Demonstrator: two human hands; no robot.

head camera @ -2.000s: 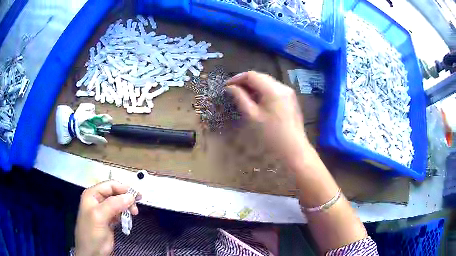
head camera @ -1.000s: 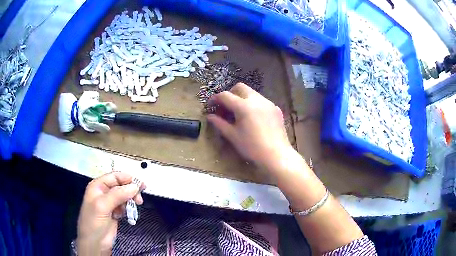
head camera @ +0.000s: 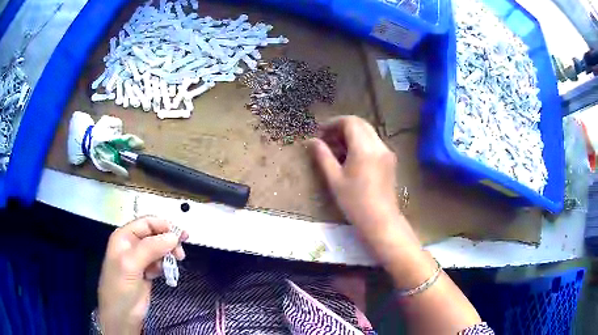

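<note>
My left hand (head camera: 139, 265) is at the lower left, in front of the bench edge. Its thumb and fingers pinch a small white plastic part (head camera: 170, 268) that hangs below the fingertips. My right hand (head camera: 359, 173) is over the cardboard, at the lower right rim of the dark pile of small metal pieces (head camera: 288, 98). Its thumb and fingers are curled towards each other. Whether it holds a tiny piece cannot be seen. The heap of white plastic strips (head camera: 170, 55) lies at the upper left of the cardboard.
A padded hammer (head camera: 190, 180) lies between the white heap and the white bench edge (head camera: 275, 233). A blue tray (head camera: 438, 131) of white strips stands at the right, another blue tray (head camera: 328, 18) at the back. A blue rim (head camera: 49, 108) borders the left. A printed paper (head camera: 400, 73) lies near the right tray.
My right hand has moved from over the metal pile to its lower right side, leaving the pile uncovered. The hammer's grip now slants more downward. My left hand still pinches the white part.
</note>
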